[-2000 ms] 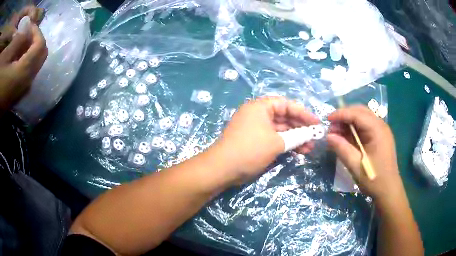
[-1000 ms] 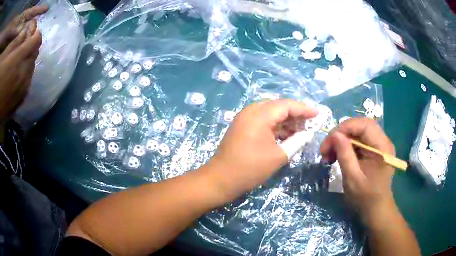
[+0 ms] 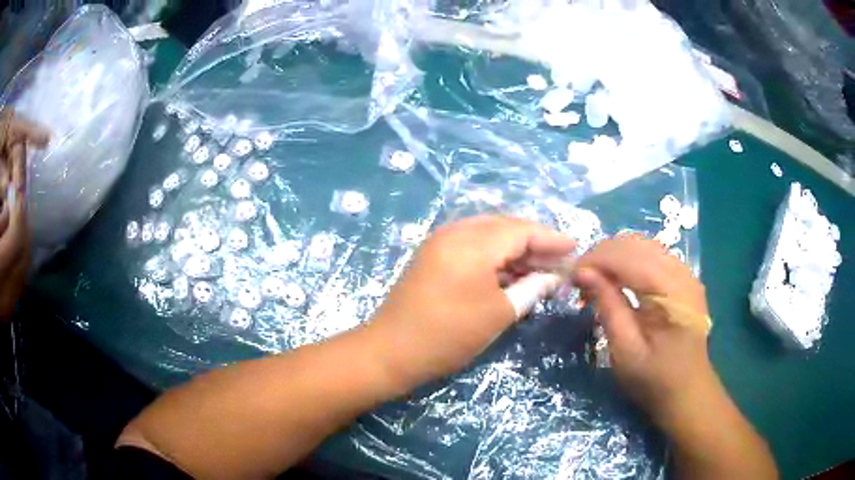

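My left hand point(image 3: 469, 281), with a white wrap point(image 3: 531, 292) on its thumb, has its fingertips pinched together at the centre right; a small translucent part seems to be between them, too blurred to make out. My right hand point(image 3: 647, 305) touches the left fingertips and holds the yellow stick point(image 3: 682, 311), whose wide end points right. Small white holed parts point(image 3: 241, 188) lie scattered on the clear plastic sheet point(image 3: 375, 248) to the left of my hands.
An open bag of white pieces point(image 3: 637, 84) is at the top right. A small box heaped with white pieces point(image 3: 797, 267) is at the far right. A milky bag point(image 3: 80, 122) is at the left, with another person's hand point(image 3: 14, 187) beside it. Green tabletop point(image 3: 741, 206) shows at the right.
The yellow stick has turned in my right hand, and both hands meet closer together. The other person's hand at the left has moved down and outward. The whole view has shifted slightly.
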